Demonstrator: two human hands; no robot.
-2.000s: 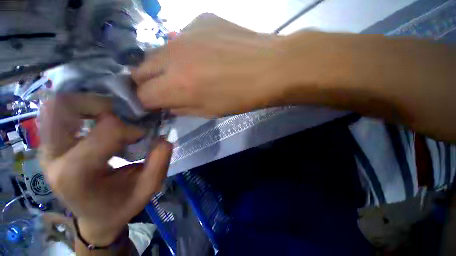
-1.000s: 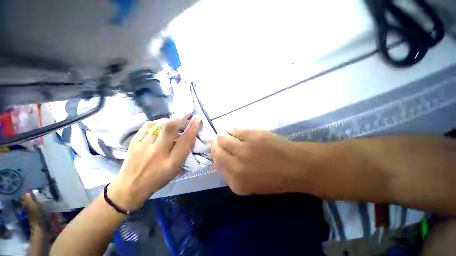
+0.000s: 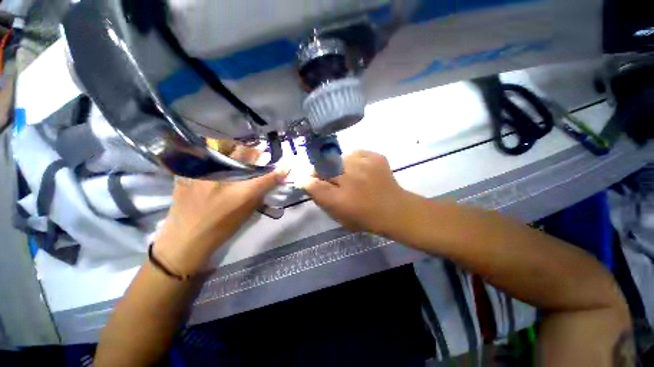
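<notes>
The white sewing machine head (image 3: 444, 50) with a blue band spans the top of the view. A small white cloth piece (image 3: 292, 188) lies under the needle area, between my fingertips. My left hand (image 3: 215, 204) is at its left side, fingers partly hidden behind the curved metal guard. My right hand (image 3: 362, 192) pinches its right side, beside the grey cylindrical attachment (image 3: 328, 156). The striped garment body (image 3: 107, 190), white with dark grey stripes, lies bunched on the table left of my left hand.
Scissors (image 3: 522, 122) with black loops and thin green-yellow thread snips (image 3: 584, 135) lie on the table at right. The measuring tape (image 3: 308, 252) runs along the front edge. Striped cut pieces (image 3: 459, 308) hang below the table. Blue plastic (image 3: 588, 228) shows at lower right.
The view has shifted, bringing the machine head and the scissors into clear sight. My hands have come from bunched cloth at left down to the cloth piece, and are now at the needle area.
</notes>
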